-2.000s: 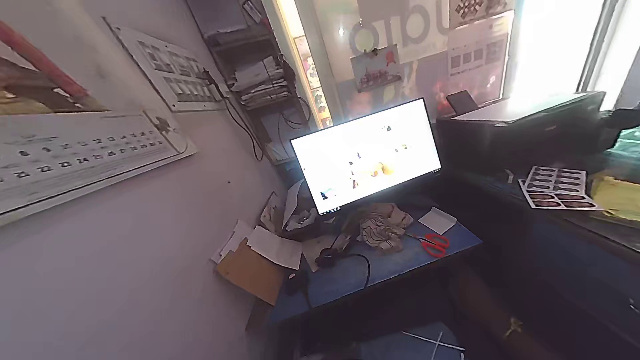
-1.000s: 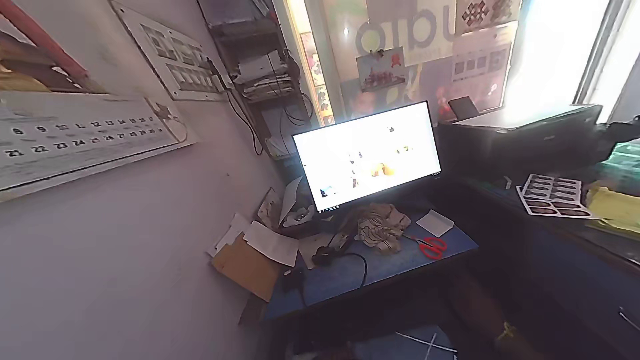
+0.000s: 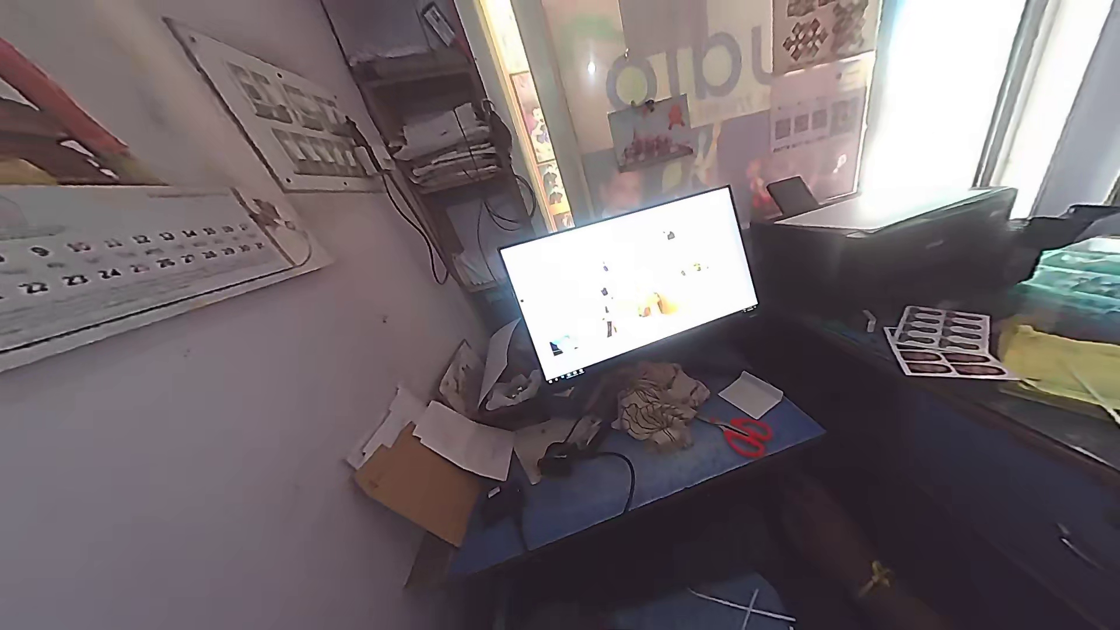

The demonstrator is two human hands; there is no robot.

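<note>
My right hand (image 3: 814, 521) is low at the right, in deep shadow below the desk edge, with a yellow band on its wrist. Its fingers are too dark to make out, and whether it holds anything cannot be seen. My left hand is out of view. Above and left of the right hand, red-handled scissors (image 3: 744, 436) lie on the blue desk (image 3: 577, 516). Beside them are a crumpled cloth (image 3: 661, 404) and a small white sheet (image 3: 751, 395). A lit monitor (image 3: 630, 284) stands behind, and a black cable (image 3: 632, 481) curves across the desk front.
Papers and brown card (image 3: 420, 486) lean by the left wall. A shelf (image 3: 451, 171) holds stacked papers and hanging cables. At the right, a black printer (image 3: 884, 262), printed photo sheets (image 3: 941, 337) and a yellow bag or cloth (image 3: 1059, 363) sit on a counter. White strips cross a blue surface (image 3: 691, 612) below.
</note>
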